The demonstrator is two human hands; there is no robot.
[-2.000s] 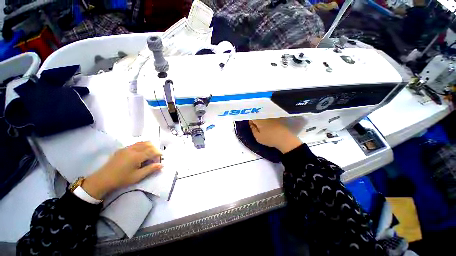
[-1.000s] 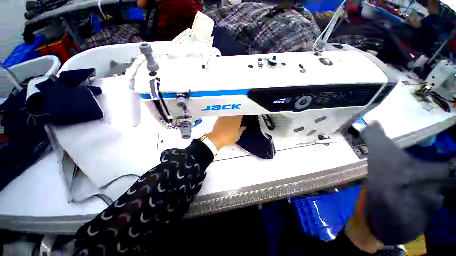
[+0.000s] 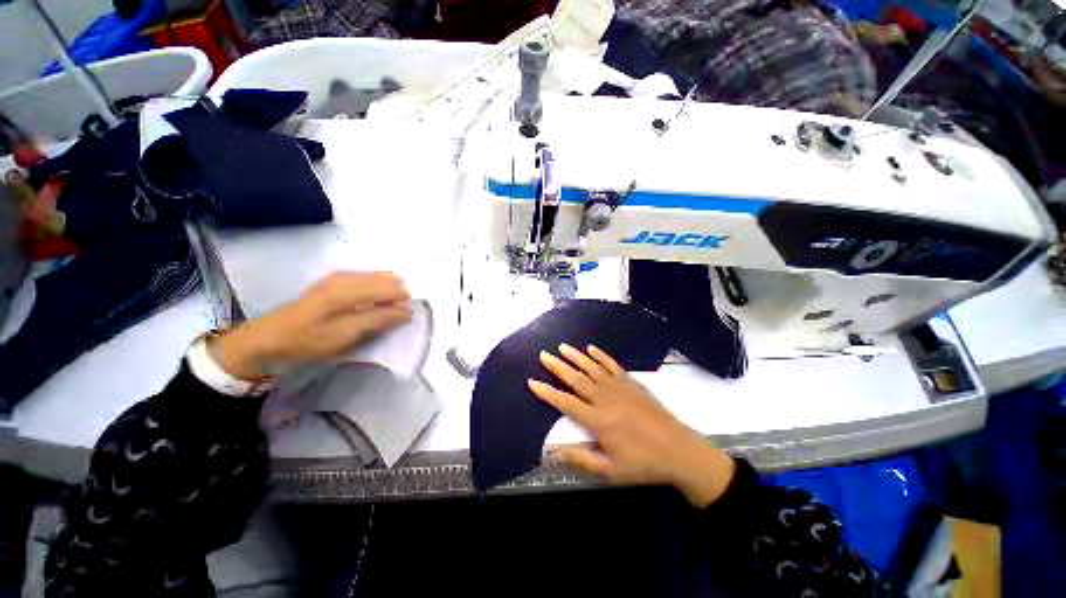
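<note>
A curved navy cut piece [image 3: 514,371] lies flat in front of the needle area, its lower end at the table's front edge. My right hand [image 3: 614,418] rests on it palm down, fingers spread. My left hand [image 3: 322,325] is over light grey cut pieces [image 3: 386,403] at the front left; their edges curl up below the fingers. Its thumb is hidden, so its grip is unclear. The white sewing machine [image 3: 690,222] stands behind, its presser foot area hard to see. More navy pieces [image 3: 690,306] lie under the machine arm.
A navy bundle [image 3: 251,169] and a larger dark heap [image 3: 105,257] lie at the left. A measuring tape [image 3: 386,481] runs along the front edge. White bins [image 3: 351,58] stand behind the table. Blue plastic [image 3: 853,496] is below right.
My left hand has moved from the navy pieces under the arm to the grey pieces. My right hand, earlier low right by a blurred dark piece, now lies on a navy piece before the needle. The view has shifted.
</note>
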